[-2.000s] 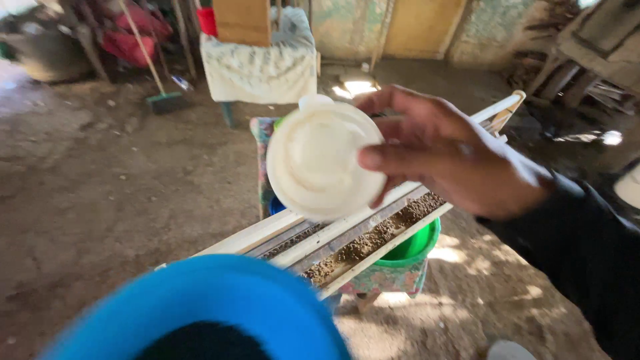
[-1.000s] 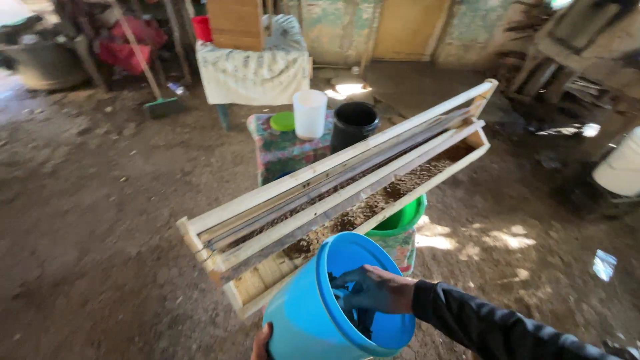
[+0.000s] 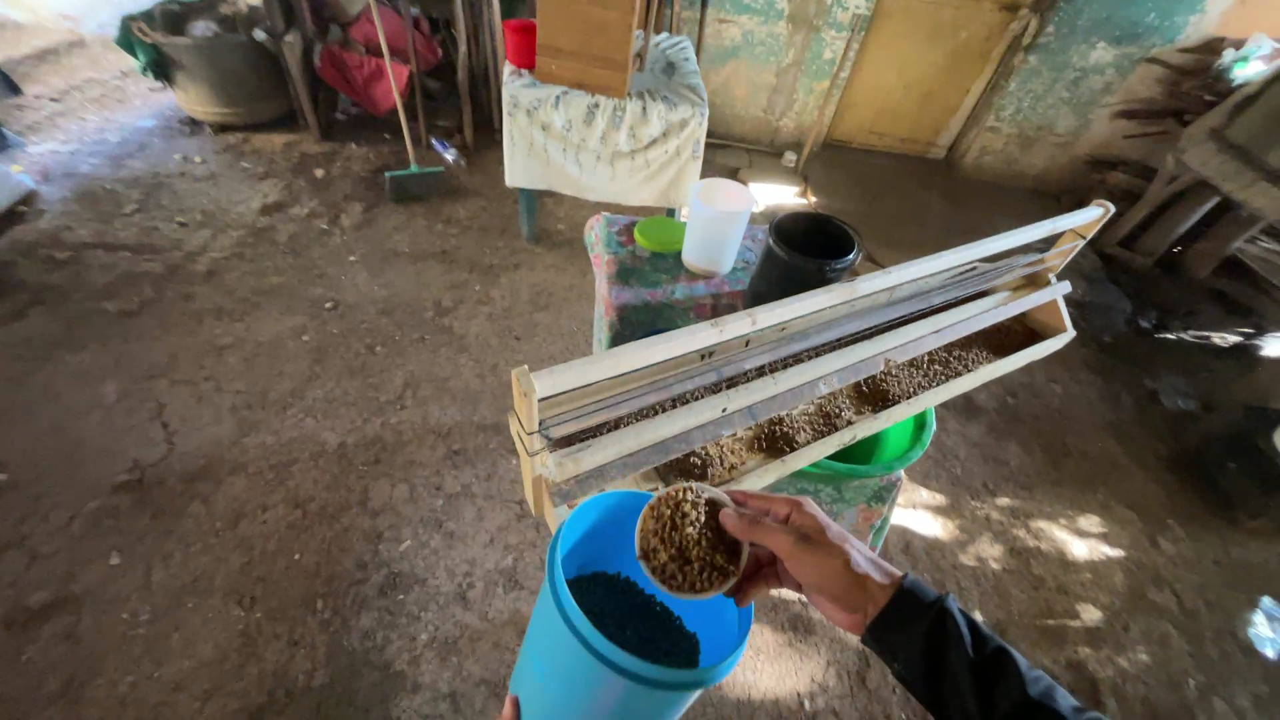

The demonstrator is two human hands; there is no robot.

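My right hand (image 3: 810,560) grips a small round plastic cup (image 3: 692,540) full of brown feed pellets, tilted over the rim of a blue plastic bucket (image 3: 600,665). Dark granular feed lies inside the bucket. Only a fingertip of my left hand (image 3: 511,708) shows, against the bucket's lower left side. Just beyond the bucket, a long wooden feeding trough (image 3: 800,385) slopes up to the right, with brown pellets (image 3: 810,425) spread along its near channel.
Under the trough are a green basin (image 3: 880,445) and a cloth-covered table (image 3: 615,275) bearing a white container (image 3: 717,225), a green lid (image 3: 660,234) and a black bucket (image 3: 805,255). A broom (image 3: 413,182) stands at the back left.
One second ago my right hand was inside the blue bucket; now it is above the rim with the filled cup. Two seconds ago it held a pale round object over the trough.
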